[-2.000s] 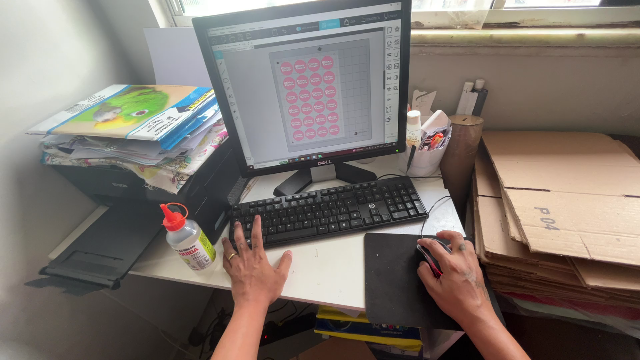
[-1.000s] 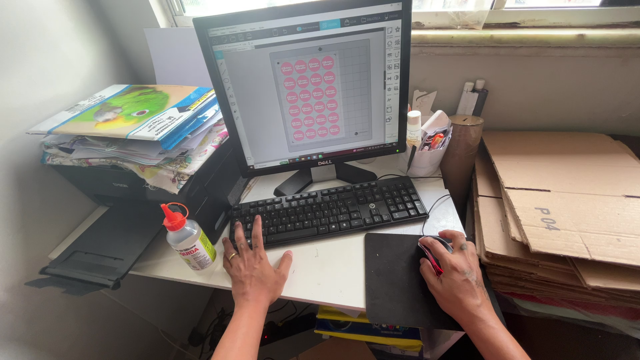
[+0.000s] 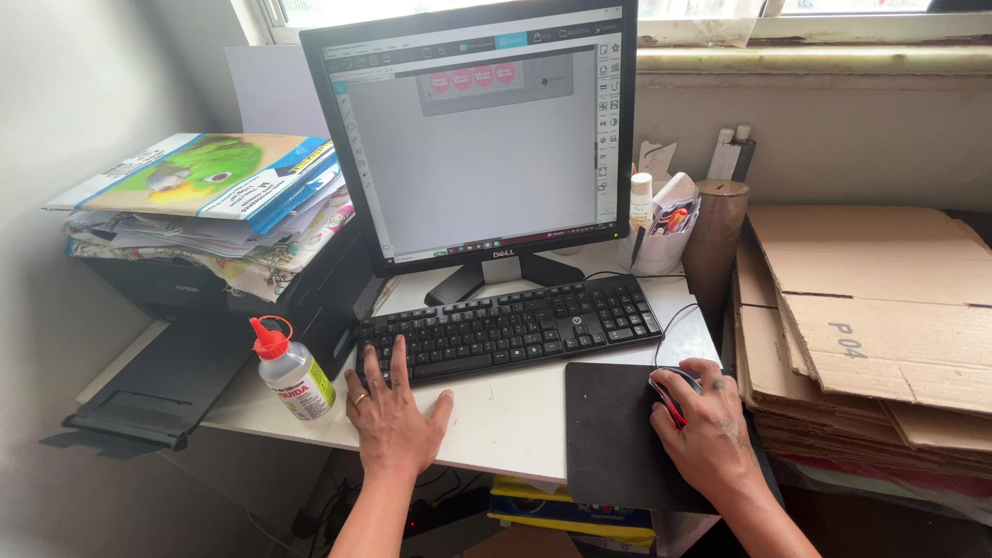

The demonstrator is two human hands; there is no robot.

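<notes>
My left hand (image 3: 395,422) lies spread at the front left of the black keyboard (image 3: 504,329), its fingertips on or just over the lower left keys and the thumb apart on the white desk. A ring is on one finger. My right hand (image 3: 709,434) is closed over a dark and red computer mouse (image 3: 673,399) on the black mouse pad (image 3: 608,426). Behind the keyboard stands a Dell monitor (image 3: 480,163), showing a design program with a row of pink circles near the top and grey space below. A glue bottle with a red cap (image 3: 294,372) stands left of my left hand.
A black Epson printer (image 3: 194,287) with papers and a parrot-printed packet (image 3: 209,174) on top stands at left. A white holder with pens (image 3: 666,232) and a cardboard tube (image 3: 717,240) are behind the mouse pad. Flattened cardboard boxes (image 3: 891,310) are stacked at right.
The page on the monitor has moved up: earlier the full sheet of pink circles showed, now only its bottom part does. Both hands have stayed in about the same places.
</notes>
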